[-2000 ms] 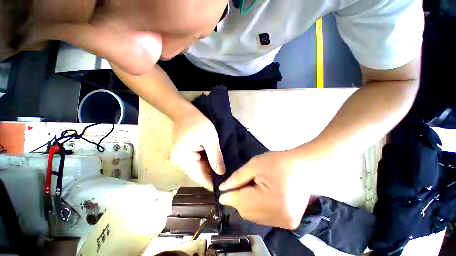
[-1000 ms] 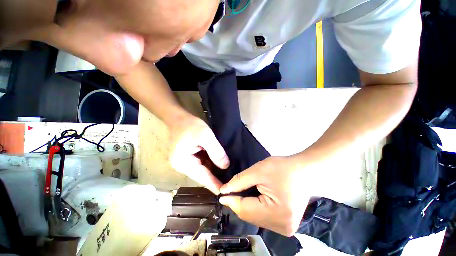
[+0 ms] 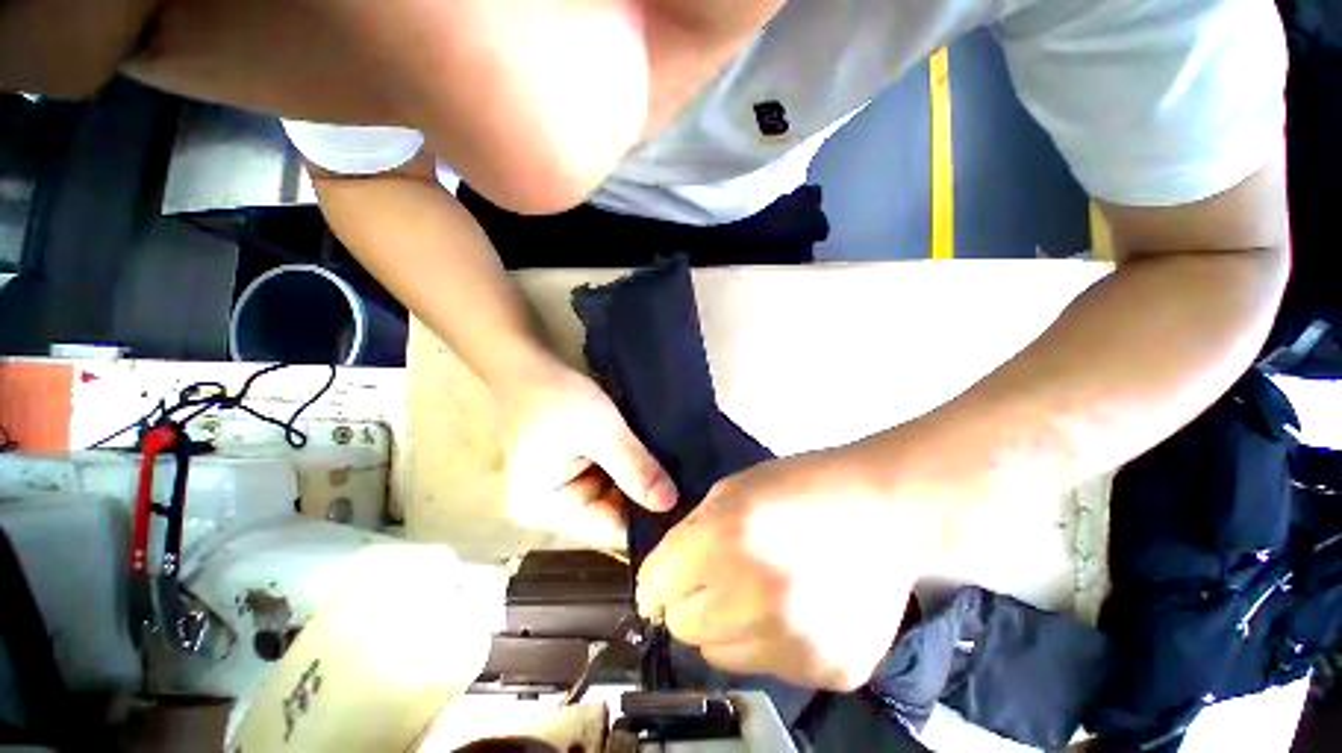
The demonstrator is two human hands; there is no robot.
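Observation:
A black fabric piece (image 3: pixel 655 353) runs from the pale tabletop down to the machine's needle area, its upper end lying near the wearer's body. My left hand (image 3: pixel 780 574), at picture right, is closed on the fabric edge just above the needle area and hides much of it. My right hand (image 3: pixel 581 464), at picture left, pinches the fabric's left edge, thumb on top. Darker fabric (image 3: pixel 1016 662) extends below and right of my left hand. The off-white sewing machine (image 3: pixel 368 647) is at lower left. Its small presser foot parts (image 3: pixel 648 647) are partly hidden.
Red-handled snips (image 3: pixel 152 500) lie on the machine beside a thin black cord (image 3: pixel 221 394). A brown-black ridged plate (image 3: pixel 567 596) is left of the fabric. Stacked black bag pieces (image 3: pixel 1200 544) stand at the right edge. A round grey bin (image 3: pixel 299 315) is at left. The wearer's head covers the upper left.
My left hand has turned and moved slightly left, covering more of the fabric near the needle. My right hand stays on the fabric's edge. The strip's upper end has shifted down slightly. The head has moved right.

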